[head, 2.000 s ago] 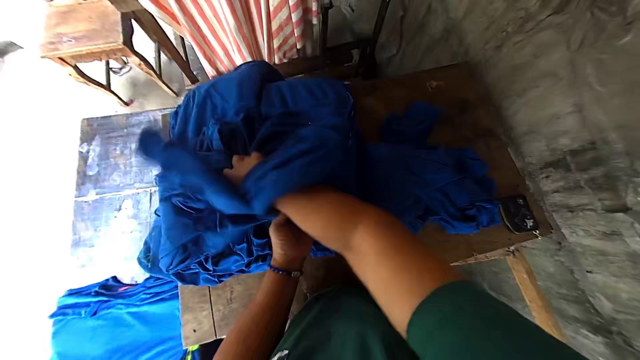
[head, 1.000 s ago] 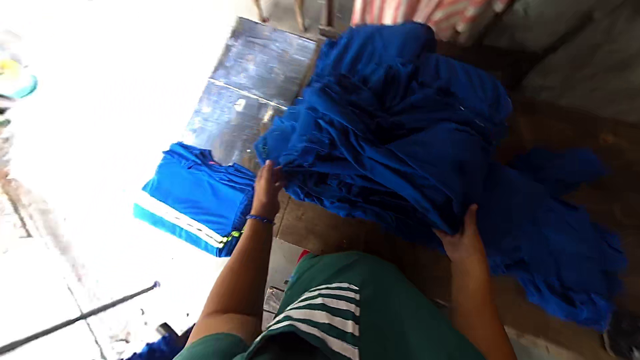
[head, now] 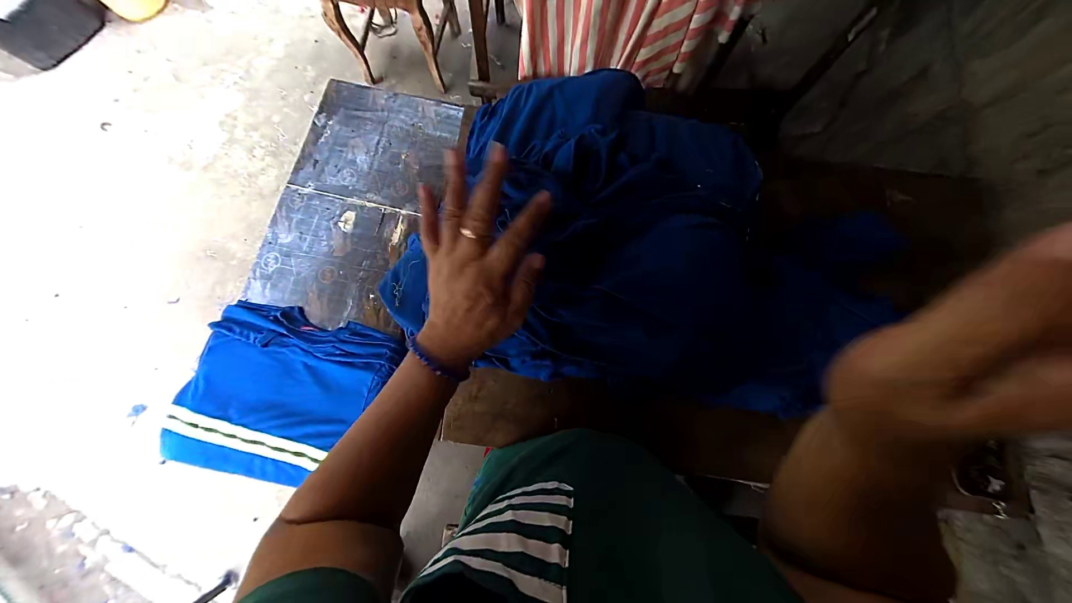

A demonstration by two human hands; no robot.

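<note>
A big heap of blue fabric pieces (head: 636, 251) lies on a dark wooden table (head: 511, 410). Above the heap's left side my left hand (head: 477, 268) is raised with its fingers spread, holding nothing; it wears a ring and a beaded bracelet. Blurred by motion, my right hand (head: 963, 352) is lifted at the right edge of the view, and its fingers cannot be made out. At the table's lower left is a folded stack of blue shirts (head: 285, 385) with a white stripe near the hem.
A worn, bluish sheet-topped table section (head: 360, 184) extends left of the heap. Beyond stand carved wooden furniture legs (head: 427, 42) and a red-and-white striped cloth (head: 620, 38). A rough grey wall (head: 921, 75) rises on the right. A dark container (head: 50, 33) is at the top left.
Both hands, earlier at the heap's near edge, are now away from it: the left is spread above the heap, the right raised at the far right. The view has shifted.
</note>
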